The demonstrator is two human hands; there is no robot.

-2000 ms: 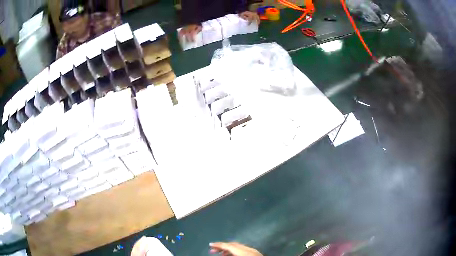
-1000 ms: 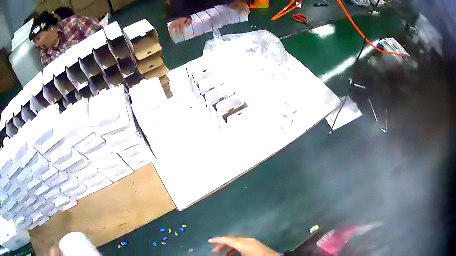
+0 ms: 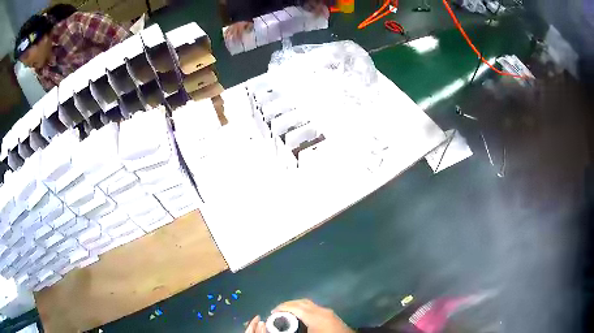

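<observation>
A white roll (image 3: 273, 327) with a dark hollow end is at the bottom edge, cut off by the frame. My left hand (image 3: 254, 324) shows only as fingertips at its left side. My right hand (image 3: 317, 317) curls around its top and right side. Small blue and yellow bits (image 3: 212, 306) lie on the green bench (image 3: 339, 260) left of my hands. A short row of white cartons with open tops (image 3: 301, 135) stands on the white board (image 3: 260, 214).
Stacked white cartons (image 3: 84, 201) fill the left, behind a brown board (image 3: 137, 273). Clear film (image 3: 339, 62) lies on the far board. A person in a checked shirt (image 3: 88, 39) is at far left. Another person's hands hold white cartons (image 3: 280, 27). A pink-and-white cloth (image 3: 433, 312) is at lower right.
The white roll and my left hand have moved right, from the lower left to my right hand. My right hand has closed in on the roll. The person at far left leans further left.
</observation>
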